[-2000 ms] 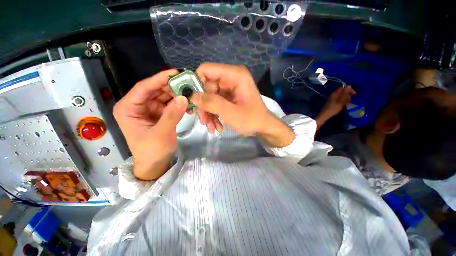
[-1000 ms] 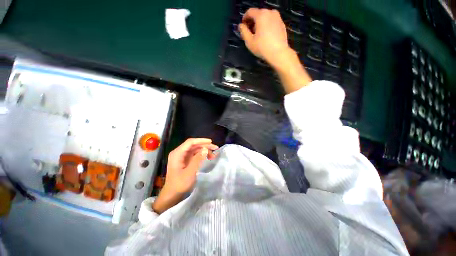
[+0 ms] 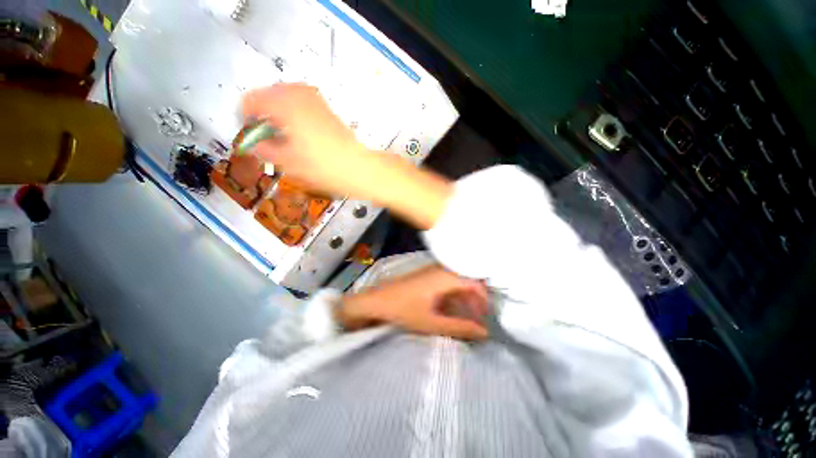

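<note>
My right hand (image 3: 300,139) is stretched out to the left over the white machine. It holds a pale green housing (image 3: 256,136) at the fingertips, tilted, just above the orange-brown fixture blocks (image 3: 291,210). The hand is slightly blurred. My left hand (image 3: 420,302) is close to my torso, below the right sleeve, with its fingers curled. Whether it holds anything cannot be seen. A pale square unit with a dark round centre (image 3: 608,131) sits in a near corner pocket of the black tray (image 3: 729,161).
A clear liner sheet with dark rings (image 3: 626,237) hangs off the bench edge beside the tray. White scrap (image 3: 548,7) lies on the green mat (image 3: 501,54). A yellow-brown cylinder (image 3: 63,134) stands left of the machine (image 3: 394,80). A blue stool (image 3: 98,402) is at lower left.
The view has turned toward the machine. My right hand has moved from the tray to the fixture blocks, now with a housing in it. My left hand has moved rightward across my torso.
</note>
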